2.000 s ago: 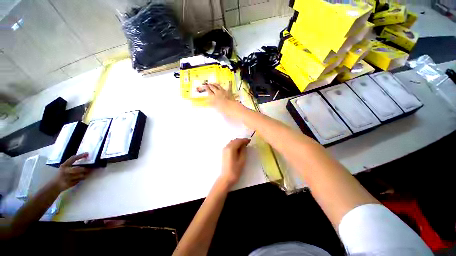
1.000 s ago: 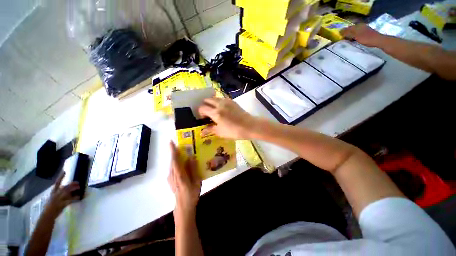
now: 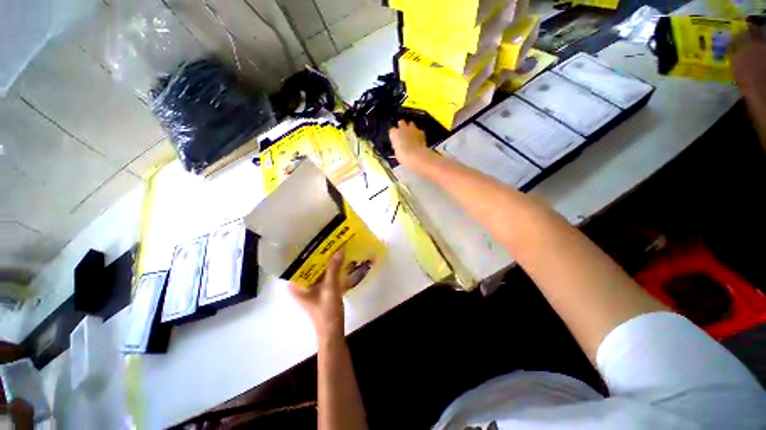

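Note:
My left hand (image 3: 323, 296) holds an opened yellow carton (image 3: 357, 256) by its lower side, above the bench. The carton's pale flap (image 3: 298, 214) stands up and faces left, with a black band along the carton's edge. My right hand (image 3: 408, 141) reaches to the pile of black handles (image 3: 378, 113) behind the carton. Its fingertips are at the pile's near edge; whether they grip a strap cannot be told. A low stack of flat cartons (image 3: 319, 144) lies behind the held carton.
Black inner boxes with white tops stand at left (image 3: 185, 277) and right (image 3: 537, 126). Finished cartons (image 3: 445, 63) rise behind the handle pile. Bagged black parts (image 3: 206, 109) lie by the wall. Another person's hand (image 3: 749, 63) holds a yellow carton at far right.
The carton has come off the flat stack into my left hand and is now opened and tilted. My right hand has moved from the carton's flap to the handle pile.

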